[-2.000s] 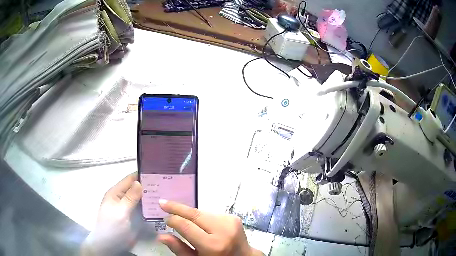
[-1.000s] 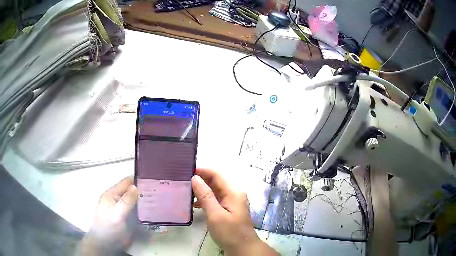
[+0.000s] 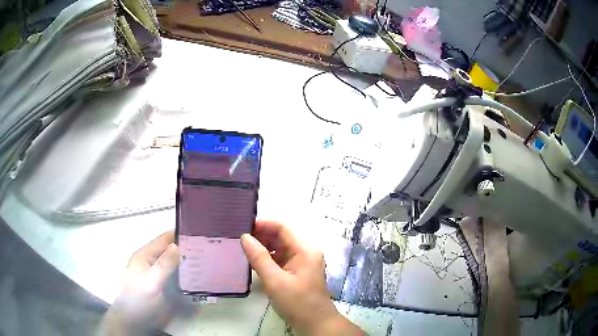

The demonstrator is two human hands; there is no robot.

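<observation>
A tall black smartphone [image 3: 218, 210] is upright in front of me, with a blue top bar, a greyed middle and a pink-white lower panel on its screen. My left hand [image 3: 145, 282] holds its lower left edge; this hand is pale and blurred. My right hand [image 3: 288, 275] holds its lower right edge, with the thumb at the screen's edge. The fingers behind the phone are mostly hidden.
A thick grey-beige fabric bundle [image 3: 65, 59] and a pale panel [image 3: 98, 154] lie at the left. A white sewing machine [image 3: 505, 184] stands at the right, with loose threads on its bed. A white box [image 3: 362, 51] and pink bag [image 3: 421, 33] are at the back.
My right hand has moved from tapping the screen with a finger to gripping the phone's right edge. The thumb now reaches slightly over the screen. The surroundings have shifted a little left in view.
</observation>
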